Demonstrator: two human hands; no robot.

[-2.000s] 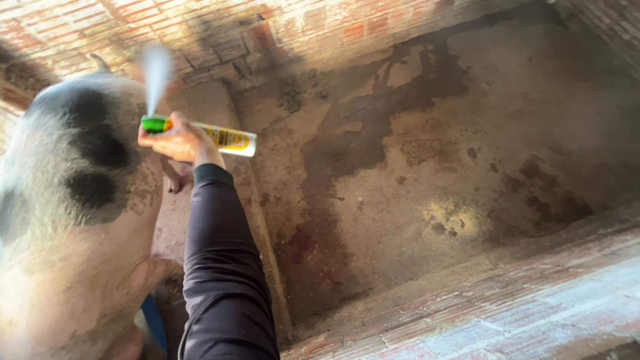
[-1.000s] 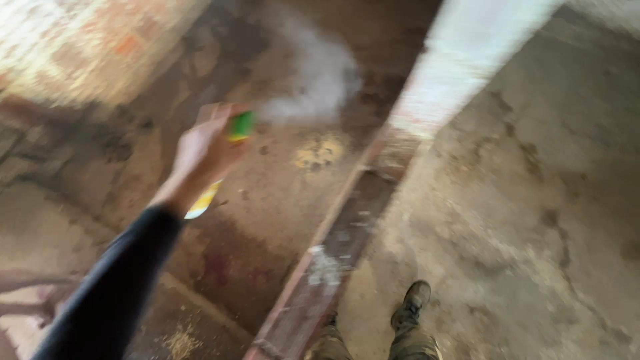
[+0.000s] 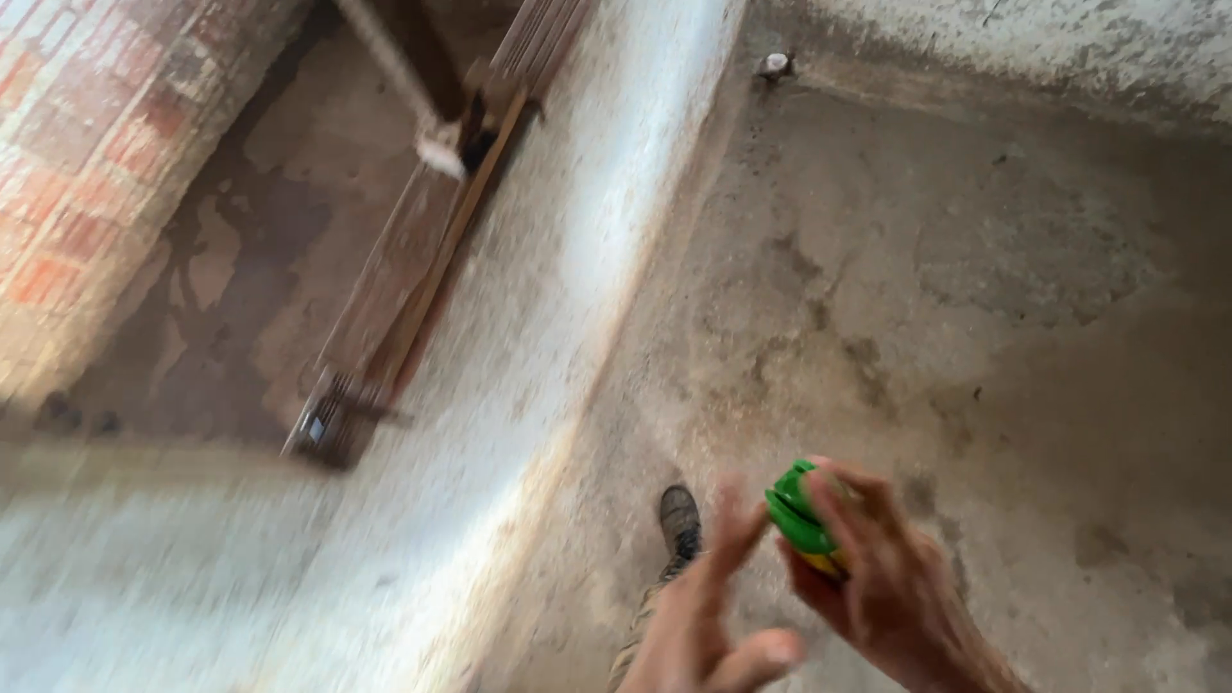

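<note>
A spray can with a green top and a yellow body (image 3: 799, 510) is at the lower right of centre, most of its body hidden by fingers. My right hand (image 3: 881, 573) is closed around it from the right. My left hand (image 3: 712, 606), blurred, is just left of the can with its fingers apart; a fingertip comes close to the green top, and I cannot tell if it touches.
A whitish low wall (image 3: 539, 318) runs diagonally beside wooden boards (image 3: 433, 260) and a post (image 3: 409, 67). Past them lie a stained wet floor (image 3: 250, 279) and a brick wall (image 3: 106, 144). My boot (image 3: 680, 520) stands on the concrete floor (image 3: 924, 318).
The view has swung far to the right, off the pig and its pen. The spray cloud is no longer seen. Both hands now show near the can, where one arm reached out with it before.
</note>
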